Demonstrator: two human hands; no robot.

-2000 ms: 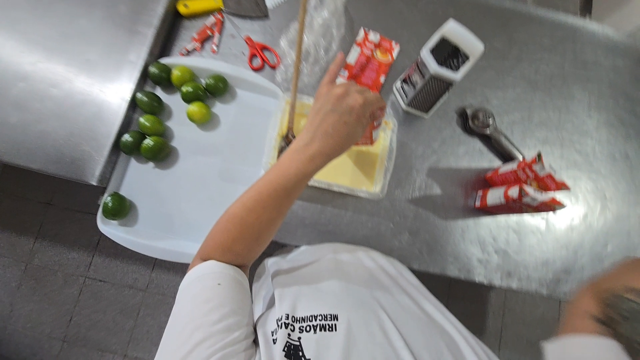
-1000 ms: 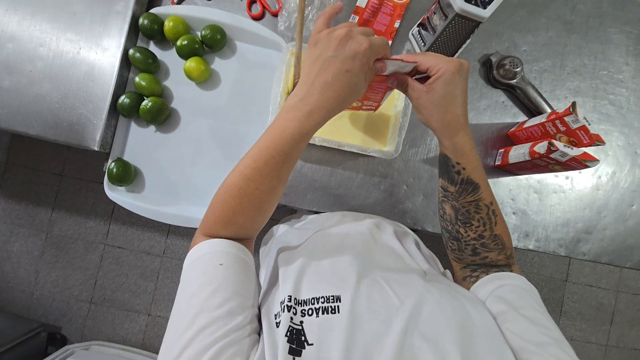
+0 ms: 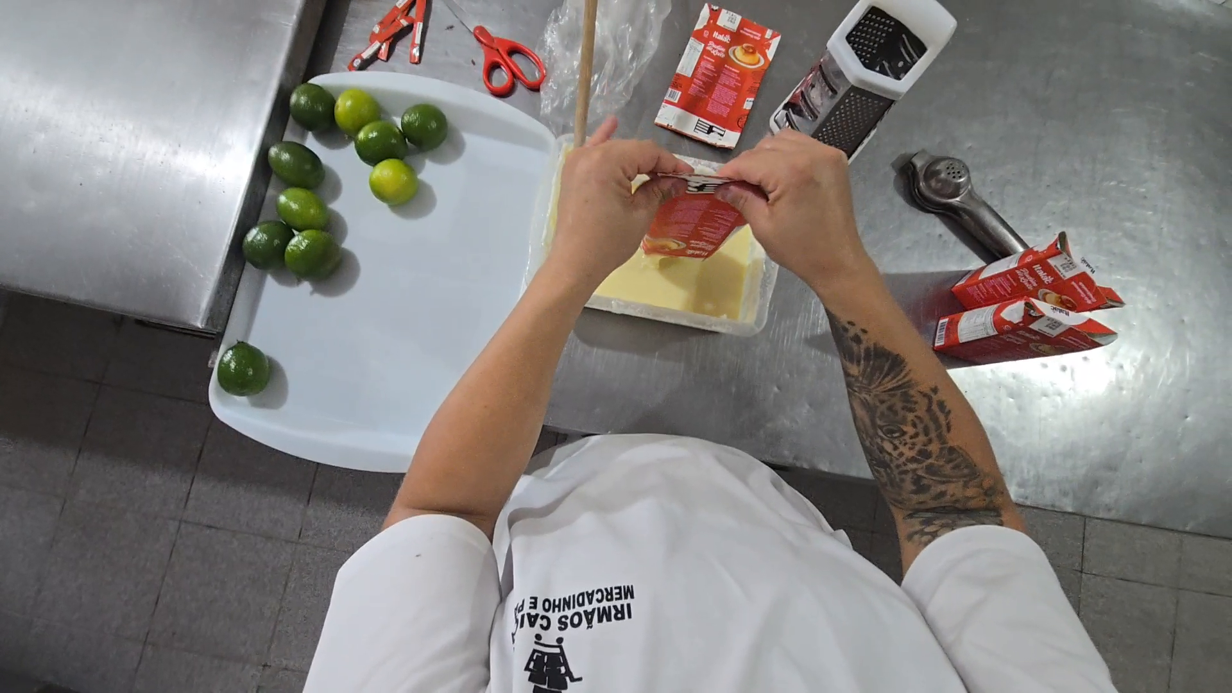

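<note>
A red and white carton [image 3: 695, 223] is gripped by its near-white end between my left hand [image 3: 616, 197] and my right hand [image 3: 794, 197], thumbs and fingertips pinching the edge. It hangs tilted over a white plastic tub [image 3: 674, 315] that holds a pale yellow creamy mixture [image 3: 707, 284]. A wooden handle [image 3: 585, 72] rises from the tub's back left, beside my left hand. Behind the tub, a flattened red carton [image 3: 718, 77] lies on the steel table. My right hand is close to a box grater [image 3: 852, 82], which it partly covers.
Several green limes [image 3: 313, 254] sit on a white tray [image 3: 423, 385] at the left. Red scissors [image 3: 502, 63], cut red carton strips [image 3: 390, 34] and clear plastic wrap [image 3: 602, 63] lie behind. To the right are a metal citrus squeezer [image 3: 962, 197] and two red cartons [image 3: 1025, 327] on the steel table [image 3: 1088, 423].
My right hand has come in from the lower right to the carton above the tub. Two seconds ago my left hand alone was at a carton there.
</note>
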